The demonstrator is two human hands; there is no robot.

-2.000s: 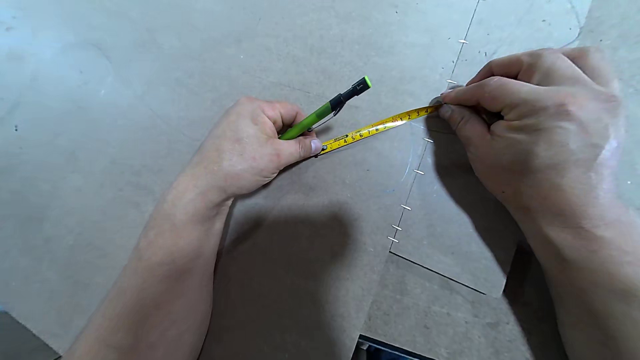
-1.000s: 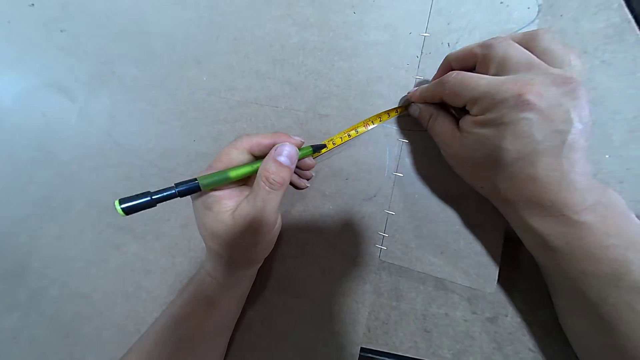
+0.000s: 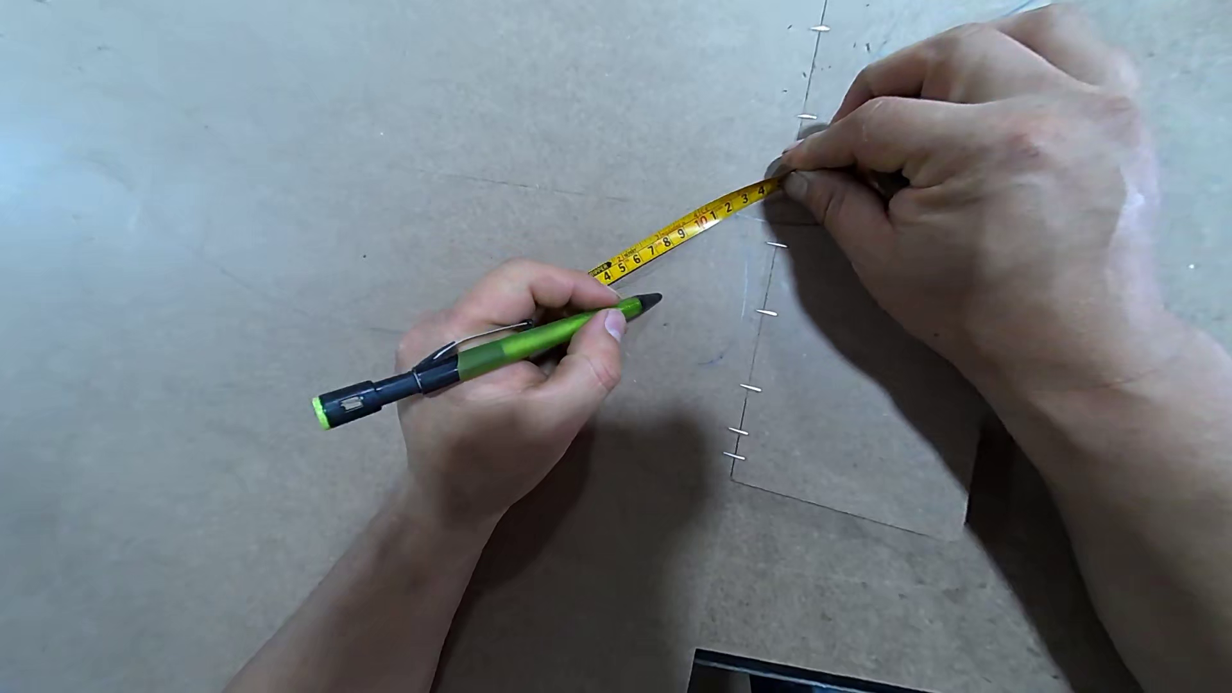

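Note:
My left hand (image 3: 510,385) grips a green and black mechanical pencil (image 3: 539,339), its dark tip pointing up and to the right. The same hand is at the lower end of a yellow measuring tape blade (image 3: 664,238); whether its fingers pinch the blade is hidden. My right hand (image 3: 1001,183) pinches the blade's upper end between thumb and fingers, close to a thin pencil line on the grey-brown board (image 3: 289,192). Short pale marks cross that line above and below my right fingertips.
A dark-edged object (image 3: 808,664), partly cut off, lies at the bottom edge. A drawn corner outline runs below my right hand, next to a dark gap or shadow under the right forearm. Faint pencil lines cross the board.
The pencil has turned in my left hand: its tip now points up-right, where two seconds ago its black and green end did. My right hand still pinches the tape.

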